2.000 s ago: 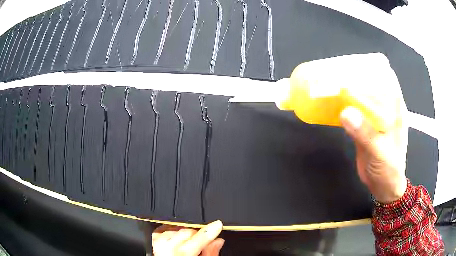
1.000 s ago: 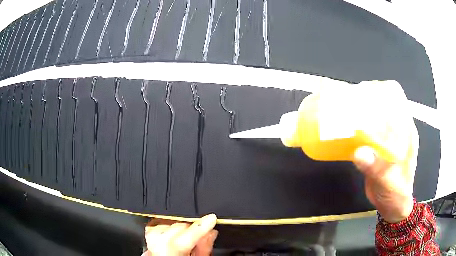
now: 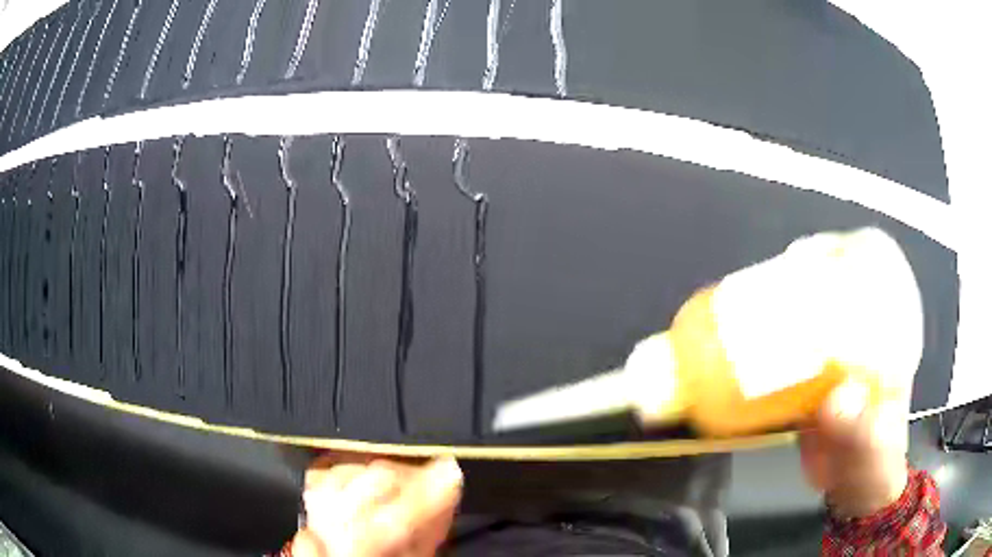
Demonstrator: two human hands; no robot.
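Note:
My right hand [image 3: 854, 435] is shut on a yellow-orange glue bottle [image 3: 761, 348], washed out by glare. Its pale tapered nozzle [image 3: 566, 400] points left, with the tip at the lower end of the rightmost glue line [image 3: 479, 294] on the near row of black pieces [image 3: 609, 261]. This line bends near its top and runs down almost to the table edge [image 3: 609, 449]. More shiny lines lie to its left. My left hand [image 3: 381, 503] is at the table's near edge, fingers bent; whether it grips the edge is unclear.
A far row of black pieces [image 3: 740, 76] also carries glue lines on its left part. A white strip [image 3: 435, 112] of tabletop splits the two rows. Red plaid sleeves show at both wrists. A dark surface [image 3: 131, 462] lies below the table edge.
My right hand has moved the bottle down toward the near edge, and the nozzle now tilts down to the left. The rightmost glue line has grown longer. The rows sit higher in view.

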